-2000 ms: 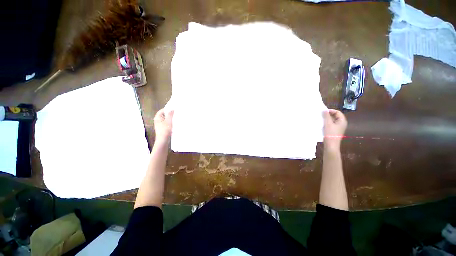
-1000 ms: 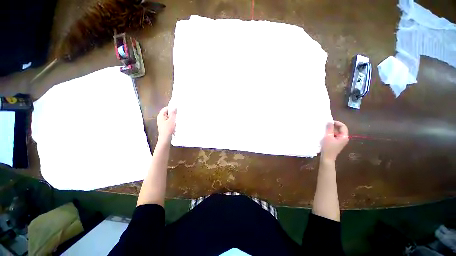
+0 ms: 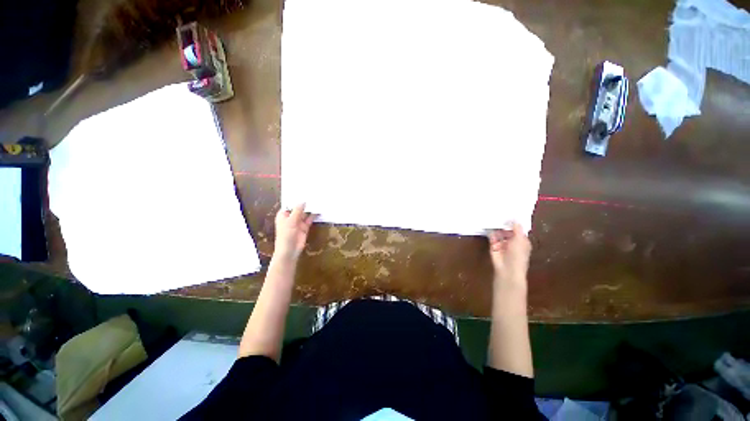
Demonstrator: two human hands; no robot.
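An overexposed white fabric panel (image 3: 411,115) lies spread on the brown table in front of my body, its top cut off by the picture's edge. Glare hides any layers under it. My left hand (image 3: 294,233) pinches its lower left corner. My right hand (image 3: 510,249) pinches its bottom edge near the lower right corner. A pile of white panels (image 3: 152,193) lies askew to the left. Thin red laser lines show on the table on both sides of the panel.
A red and metal tool, perhaps a tape dispenser (image 3: 204,62), stands above the left pile. A silver metal clamp or weight (image 3: 606,108) lies right of the panel. Sheer white scrap (image 3: 711,41) is at the far right. A brown duster (image 3: 131,25) is at upper left.
Both hands have moved from the panel's sides to its bottom corners. The panel now lies flatter and squarer. The whole view has shifted, so the table items sit higher.
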